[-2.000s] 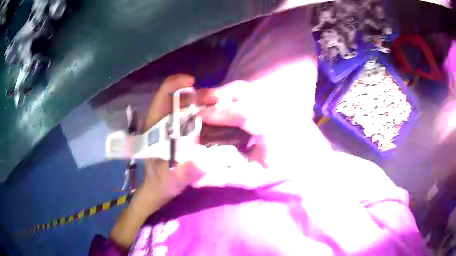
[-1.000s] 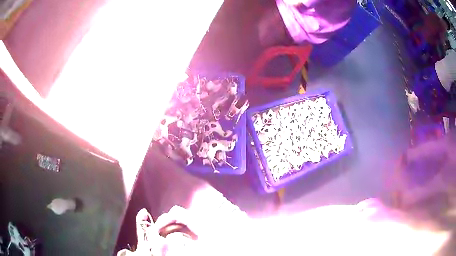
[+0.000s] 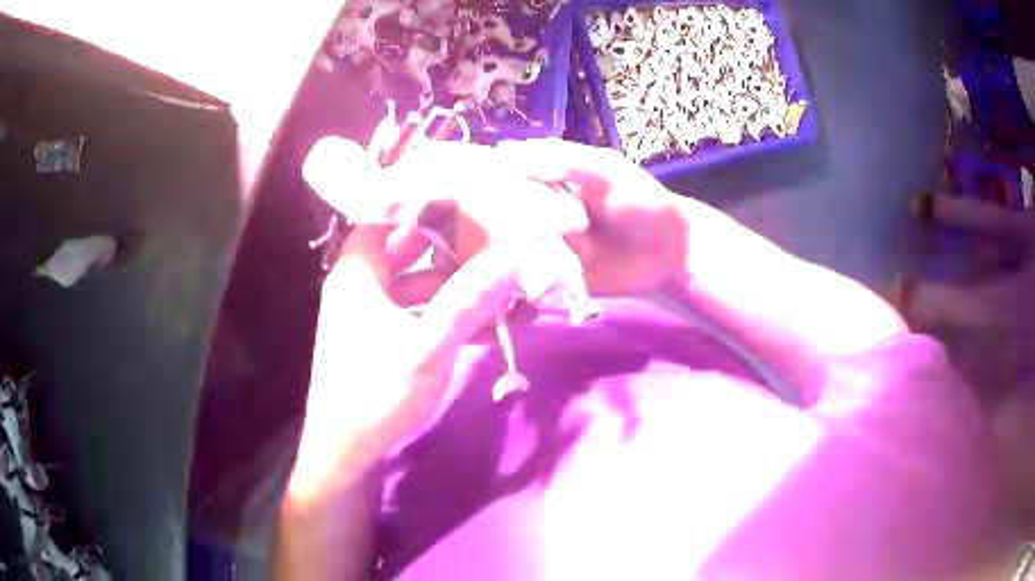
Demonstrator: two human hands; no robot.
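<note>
A white scooter body [image 3: 346, 176] is held over the lap, washed out by glare, with thin rods sticking out at its upper end and a forked rod hanging at its lower end. My left hand [image 3: 392, 340] grips it from the lower left, fingers around its underside. My right hand [image 3: 624, 221] is closed on its right end. Glare hides the fingertips and the exact contact points. A glue bottle [image 3: 80, 259] lies on the dark green bench [image 3: 125, 352] at the left.
A blue crate of small white parts [image 3: 695, 80] stands at the top, beside a crate of larger tangled pieces [image 3: 454, 57]. A speckled packet [image 3: 59, 154] lies on the bench's upper left. White units [image 3: 28, 488] are grouped at the lower left.
The view has turned, so the crates stand higher in the picture. Both hands and the scooter body now show near the middle, where one second ago only part showed at the bottom edge.
</note>
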